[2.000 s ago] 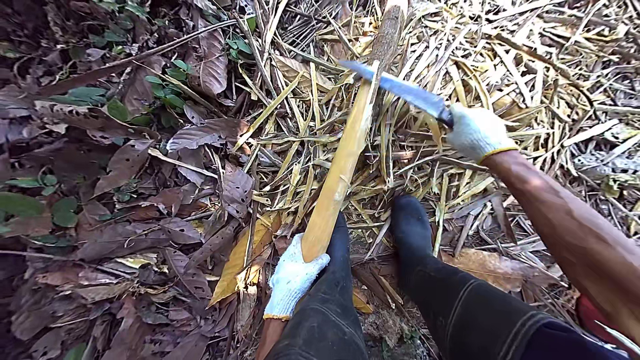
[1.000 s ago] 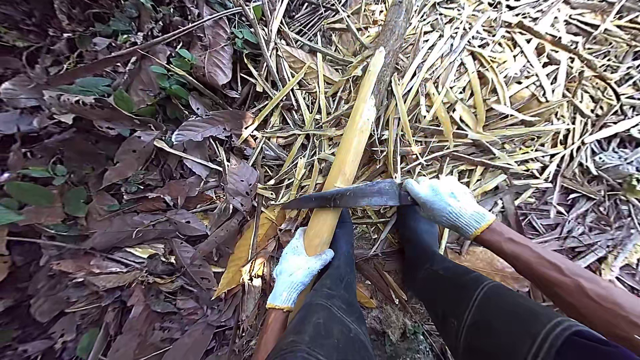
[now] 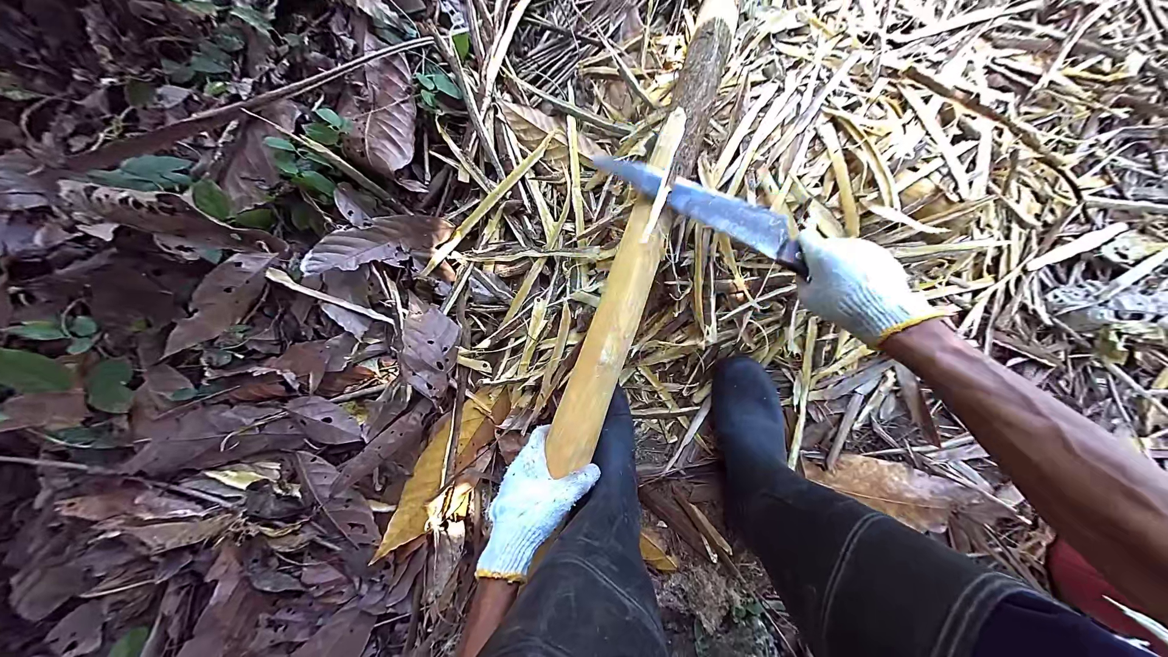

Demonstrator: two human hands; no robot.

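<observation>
My left hand [image 3: 537,497], in a white knitted glove with a yellow hem, grips the lower end of a peeled yellow wooden stick [image 3: 607,342]. The stick slants up and away from me, its pale far end beside a bark-covered log [image 3: 704,82]. In a matching glove, my right hand [image 3: 858,283] is closed around the dark handle of a machete [image 3: 730,217]. Its long blade points left and lies across the upper part of the stick, where a pale sliver [image 3: 655,205] stands along the wood. The glove hides most of the handle.
Pale wood shavings [image 3: 876,164] cover the ground ahead and to the right. Brown dry leaves [image 3: 228,438] and small green plants lie at left. My dark boots [image 3: 750,406] stand close below the stick. Something red [image 3: 1086,584] shows at lower right.
One second ago the machete blade lay low on the stick near my left hand; now my right hand and the blade are farther up it. My left hand keeps its hold at the lower end.
</observation>
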